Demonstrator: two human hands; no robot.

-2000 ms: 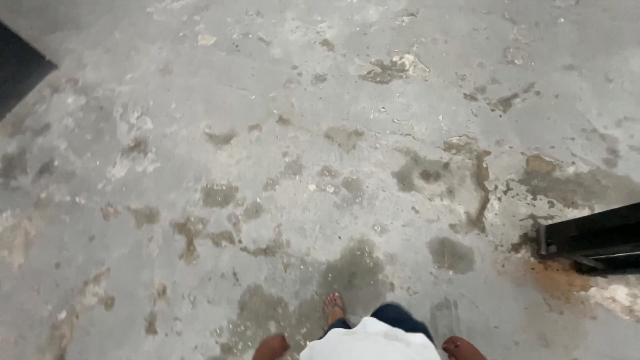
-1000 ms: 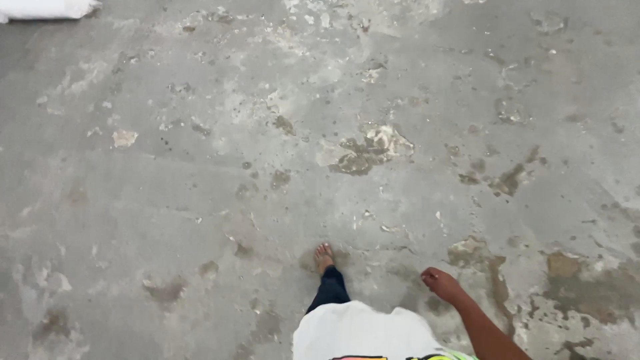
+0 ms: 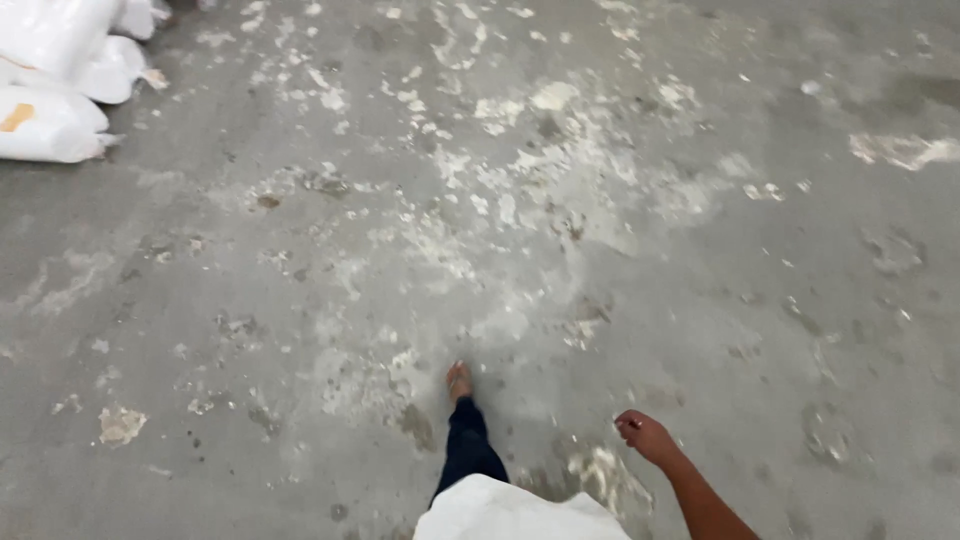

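Observation:
My right hand (image 3: pixel 643 436) hangs at the lower right over the concrete floor, beside my white shirt (image 3: pixel 517 511). Its fingers are loosely curled and nothing shows in them. My left hand is out of the frame. One foot (image 3: pixel 458 380), below a dark blue trouser leg (image 3: pixel 469 447), is on the floor ahead of the shirt.
White plastic-wrapped bundles (image 3: pixel 49 133) lie stacked at the upper left, one with a tan patch. The grey concrete floor (image 3: pixel 300 330) is worn, with pale flaking spots and dark stains.
The view has moved forward over the floor. The black post-like object at the right two seconds ago is out of view, and more white bundles show at the upper left.

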